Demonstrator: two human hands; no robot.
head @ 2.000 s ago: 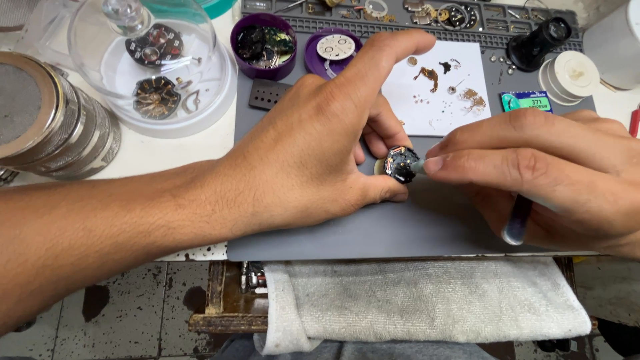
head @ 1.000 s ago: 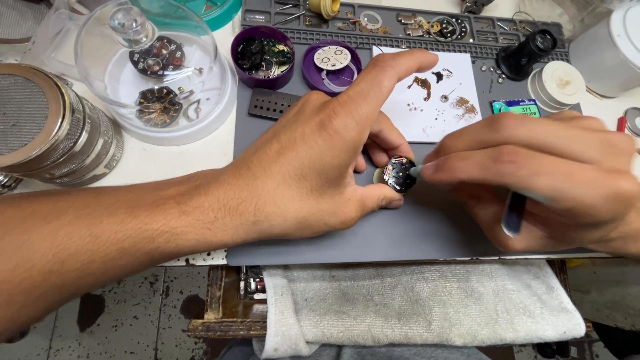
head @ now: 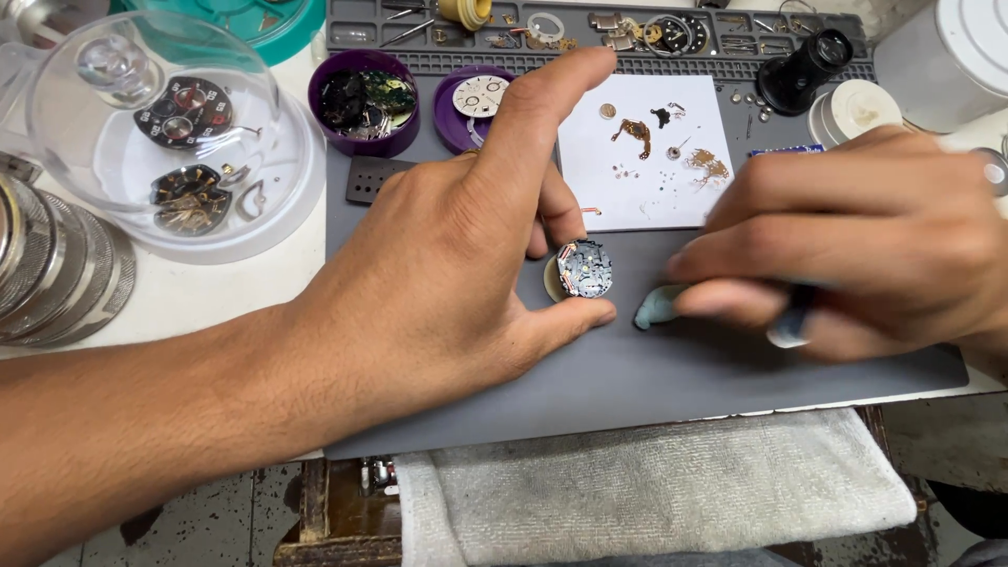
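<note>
My left hand (head: 472, 236) holds a round watch movement (head: 584, 268) between its fingers and thumb, just above the grey mat (head: 488, 402). A pale disc (head: 553, 282) shows behind the movement's left edge. To the right, my right hand (head: 835, 244) is blurred, with its fingers closed on a lump of blue-green putty (head: 658, 307). A dark, shiny-ended tool (head: 790, 319) also sits among those fingers; its kind is unclear. White paper (head: 583, 150) bearing small watch parts, a gilt plate (head: 635, 138) among them, lies beyond the hands.
A clear dome (head: 150, 102) covers watch parts at the left, beside stacked knurled metal containers (head: 55, 260). Purple cups (head: 364, 146) and a compartment strip (head: 488, 59) line the back. At the right stand a black loupe (head: 805, 72) and white tub (head: 937, 63). A towel (head: 646, 488) hangs in front.
My right hand has moved right, away from the watch movement, which it was touching or close against before. The blue-green putty now shows more fully. My left hand keeps its hold.
</note>
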